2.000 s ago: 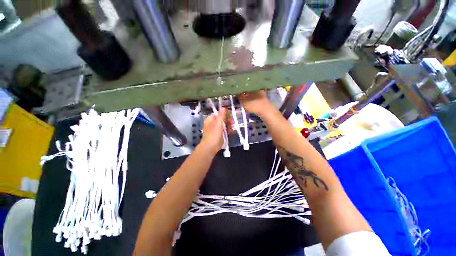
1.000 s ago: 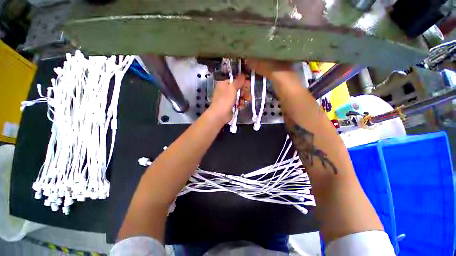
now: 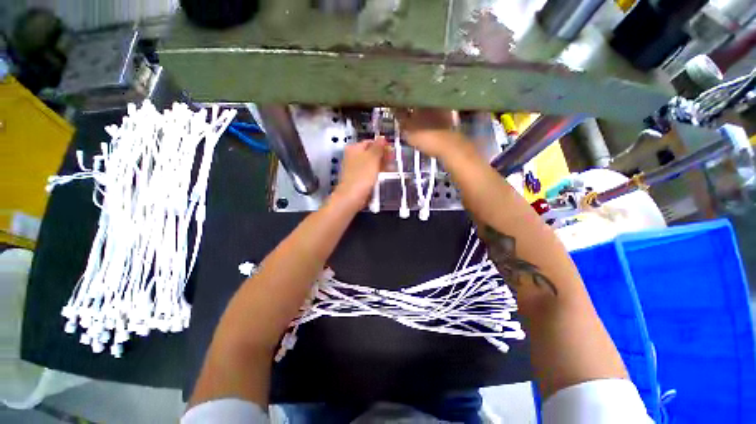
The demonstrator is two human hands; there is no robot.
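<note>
Several white cables (image 3: 403, 178) hang side by side from the silver mold (image 3: 396, 192) under the press, their white ends over the front of the base plate. My left hand (image 3: 363, 168) is at the leftmost of these cables, fingers closed around it. My right hand (image 3: 433, 139) is at the mold above the other cables, blurred and partly hidden under the green platen (image 3: 398, 79); its fingertips do not show clearly. A loose cable bundle (image 3: 398, 305) lies crossed on the black surface between my forearms.
A dense cable pile (image 3: 141, 224) lies at the left. Steel posts (image 3: 287, 149) stand on both sides of the holed base plate (image 3: 311, 137). A blue bin (image 3: 688, 306) is at the right, with a white tub (image 3: 630, 201) behind it. A yellow ledge (image 3: 551, 166) holds small items.
The view has shifted slightly since a second ago. One more cable now shows hanging between my hands. My left hand has moved left and up, to another cable.
</note>
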